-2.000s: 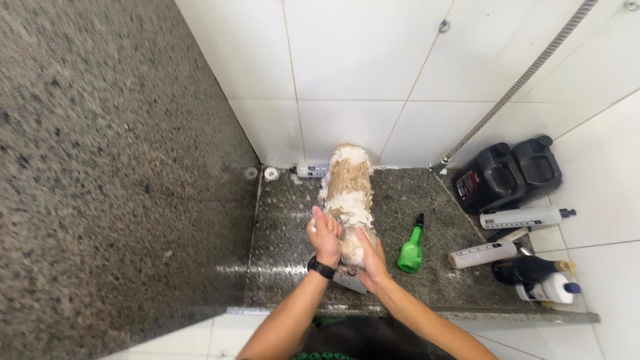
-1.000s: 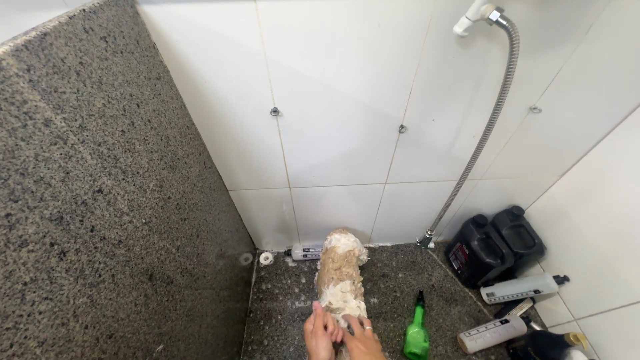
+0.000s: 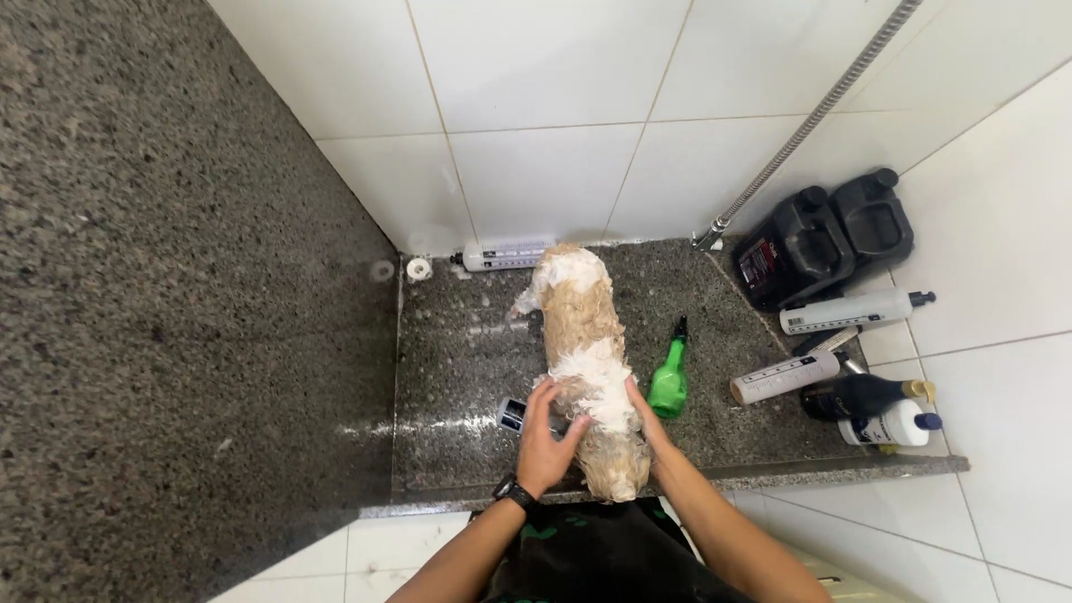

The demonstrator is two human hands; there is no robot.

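Observation:
A small wet dog, tan and white with lather on its coat, stands on the speckled granite basin floor. My left hand, with a black watch at the wrist, rests on the dog's left-hand side in view, thumb and fingers apart. My right hand lies along its other side, its fingers partly hidden by the coat. A green squeeze bottle with a black nozzle is just right of the dog. A small container with a dark label lies beside my left hand.
A granite partition rises at left. A clear bottle lies by the back wall near a white drain fitting. At right are black jugs, a clear bottle, a graduated bottle, pump bottles and a metal hose.
My hands were close together on the dog's back one second ago; now they are apart, one on each side of it. The view has tilted down again.

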